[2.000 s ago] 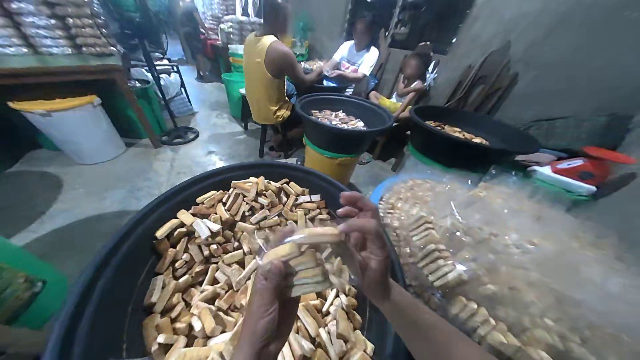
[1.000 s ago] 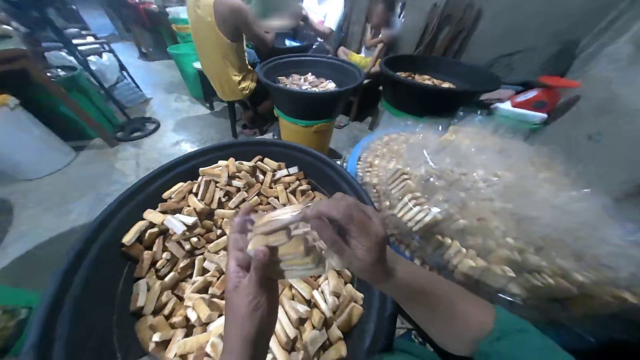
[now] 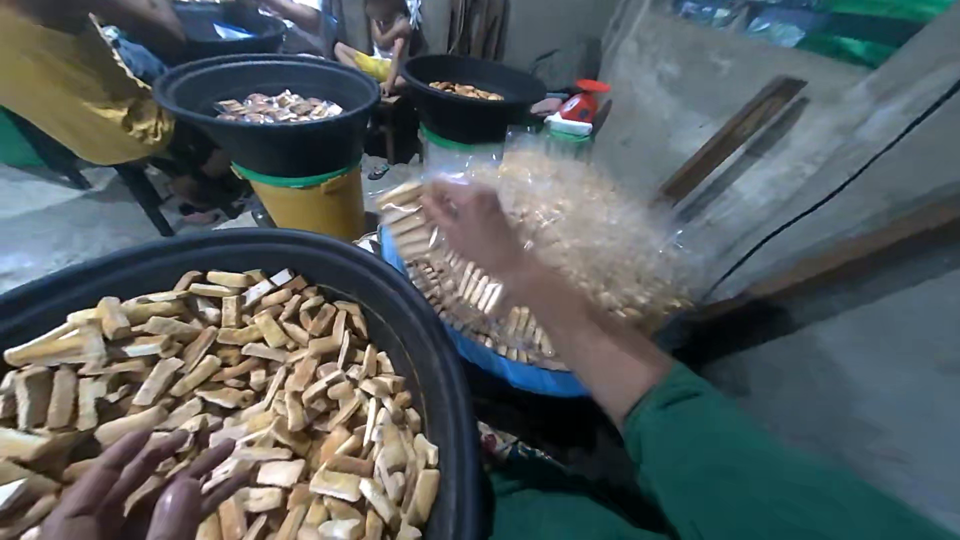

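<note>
A wide black tub (image 3: pixel 450 390) holds a heap of baked bread sticks (image 3: pixel 277 405). My left hand (image 3: pixel 142 487) rests on the heap at the lower left, fingers spread, holding nothing. Over the blue-rimmed container (image 3: pixel 510 367) to the right, my right hand (image 3: pixel 472 217) grips a clear plastic bag of bread sticks (image 3: pixel 405 217) at its upper end; motion blurs this hand. Under and beyond it lie many more clear bags of bread sticks (image 3: pixel 585 240), piled above the rim.
Ahead, a black basin (image 3: pixel 262 67) of packed pieces stands on a yellow bucket (image 3: pixel 307 206). Another black basin (image 3: pixel 480 75) sits farther right, beside a red scale (image 3: pixel 580 106). People sit at the back. A wooden beam (image 3: pixel 840 262) runs along the right wall.
My right hand has moved right with the bag, from above the black tub to the blue-rimmed container. My left hand has let go of the bag and lowered onto the heap. The view has swung right.
</note>
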